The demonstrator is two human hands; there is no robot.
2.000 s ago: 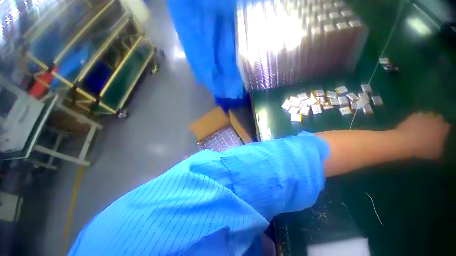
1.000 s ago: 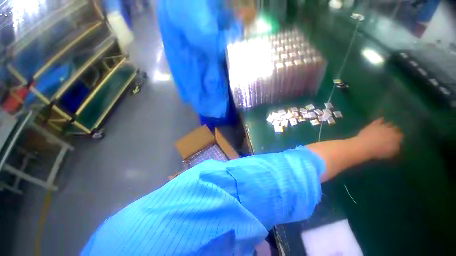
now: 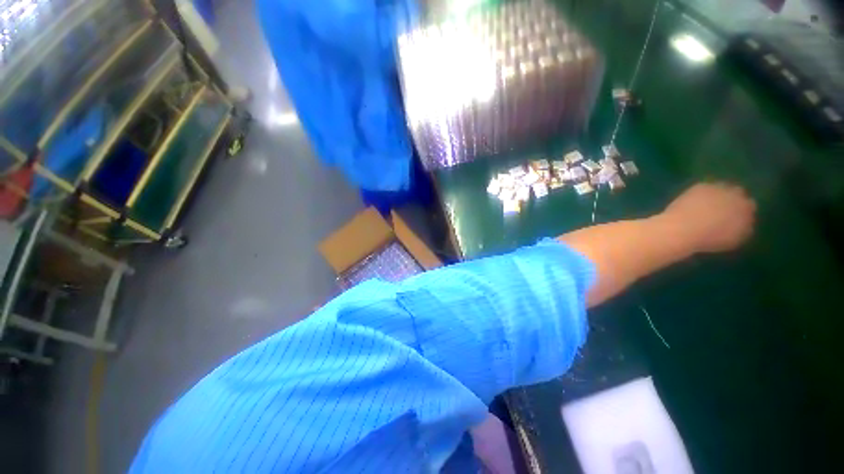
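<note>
My left hand is stretched out over the green bench, its fingers curled and blurred; whether it holds anything cannot be told. Loose silvery-white squares, some with tan edges, lie beyond my forearm, to the left of the hand. A white foam pad lies near the front edge of the bench, with a faint greyish shape on it at the bottom of the picture. A thin pale strand lies on the bench below my forearm. My right hand is out of the picture.
A tall shiny stack of blister trays stands behind the squares. A small dark item lies to its right. A person in blue stands beyond the bench corner. An open cardboard box holds trays below the bench. Racks stand at the left.
The view has shifted, bringing more of the white pad into the picture. My left hand stays stretched out over the bench. The person in blue now shows less of the upper body.
</note>
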